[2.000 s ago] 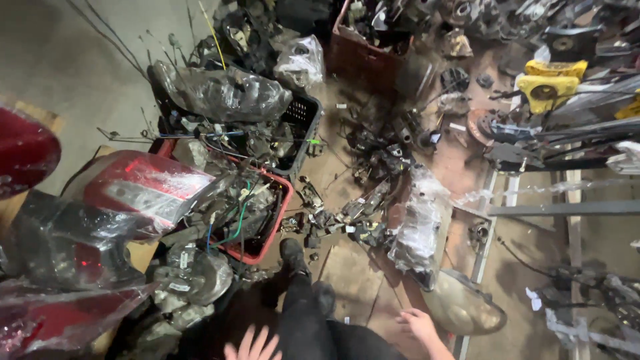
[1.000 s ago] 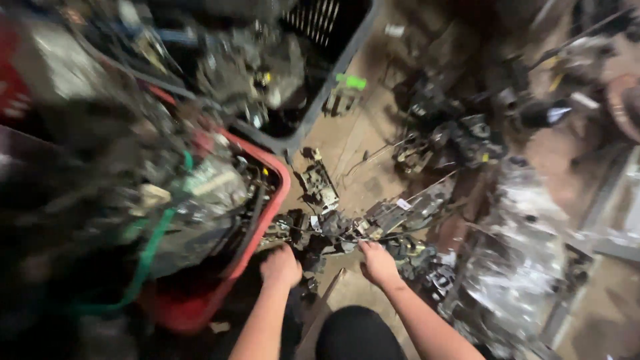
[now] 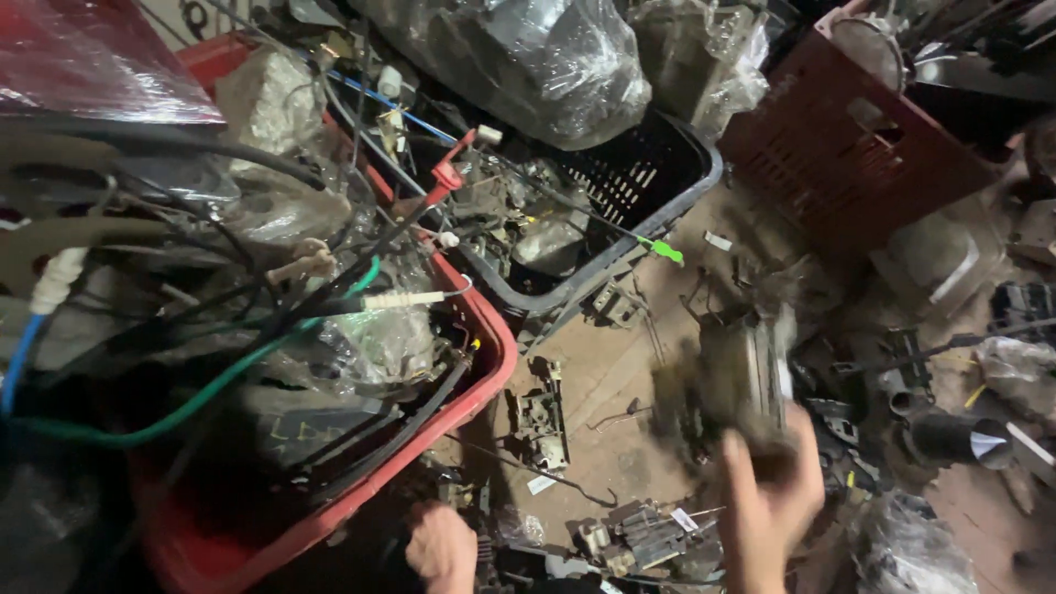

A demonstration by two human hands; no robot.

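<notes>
My right hand point(image 3: 771, 495) grips a blurred metal part point(image 3: 755, 375), raised over the littered floor at right of centre. Its exact kind cannot be told. Low in the view, my left hand point(image 3: 443, 546) is curled beside the rim of a red plastic crate point(image 3: 495, 363); whether it holds anything is unclear. Between the hands, a latch-like metal mechanism point(image 3: 542, 421) lies on the floor. Closer to me lies a metal and plastic assembly point(image 3: 648, 536) with a white tag.
A black plastic crate point(image 3: 701, 177) of parts stands behind the red one, with a plastic-wrapped part point(image 3: 528, 66) over it. A dark red crate point(image 3: 841, 157) stands at back right. Cables, one a green cable point(image 3: 198, 404), spill over the red crate. Loose parts cover the right side.
The right hand, low near the left hand one second ago, is now farther right with a metal part in its grip. Both hands were apart and lower two seconds ago. The view has shifted considerably.
</notes>
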